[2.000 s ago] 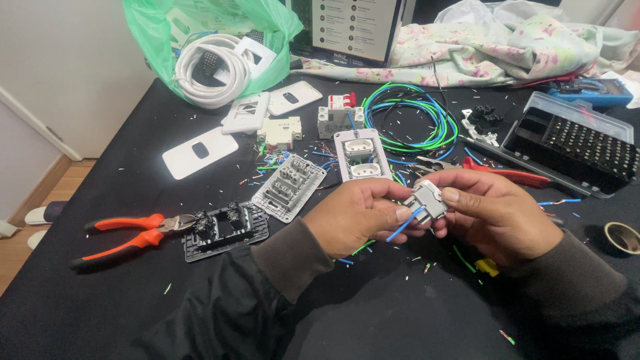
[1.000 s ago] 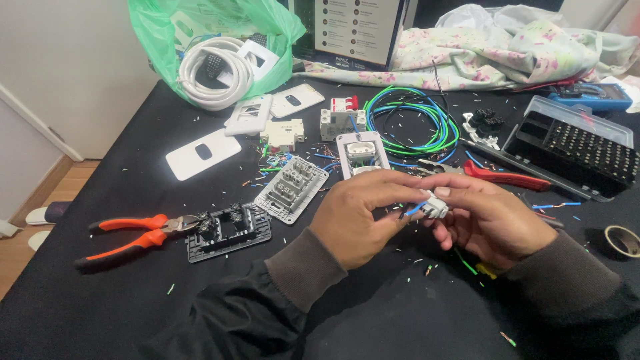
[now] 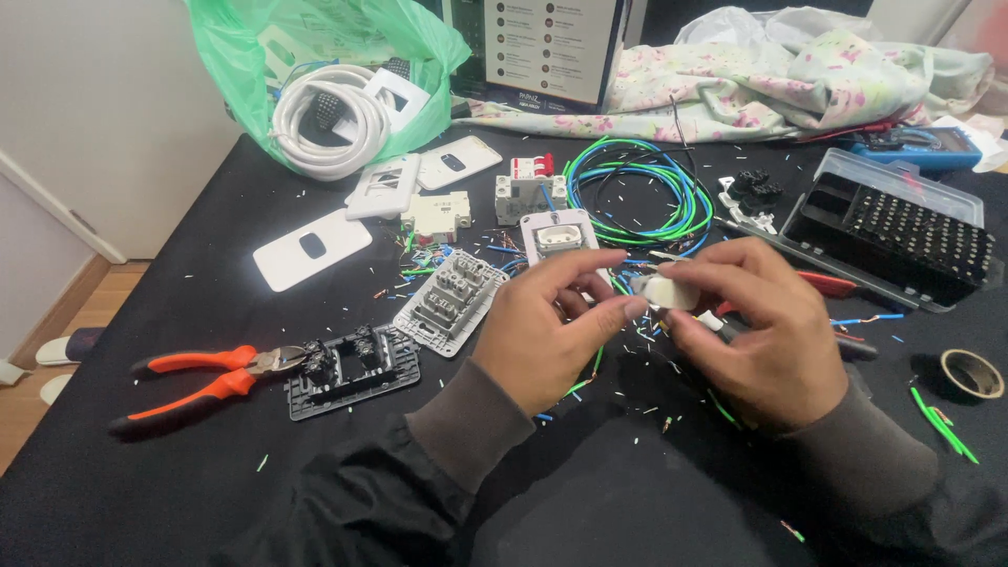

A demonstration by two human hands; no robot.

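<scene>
My right hand (image 3: pixel 764 339) holds a small white electrical module (image 3: pixel 669 292) between thumb and fingertips; its face is blurred. My left hand (image 3: pixel 551 323) is beside it, fingers apart, with the thumb tip close to the module's left end. Whether the thumb touches it, I cannot tell. Behind my left hand, a white socket frame (image 3: pixel 551 222) with an outlet is partly hidden. A grey module frame (image 3: pixel 450 302) lies left of that hand, near a black module frame (image 3: pixel 354 372). Orange-handled diagonal cutters (image 3: pixel 228 373) rest with their jaws at the black frame's edge.
White cover plates (image 3: pixel 312 246), circuit breakers (image 3: pixel 529 189) and a green bag (image 3: pixel 425 47) with white cable lie behind. Blue and green wire coils (image 3: pixel 638 193), red-handled pliers (image 3: pixel 823 283), an open case (image 3: pixel 890 228) and a tape roll (image 3: pixel 972 373) lie right. Wire scraps litter the black cloth.
The module has been turned in my fingers, and the blue wire end that stood out of it is no longer plain to see. My left hand's fingers have come away from it.
</scene>
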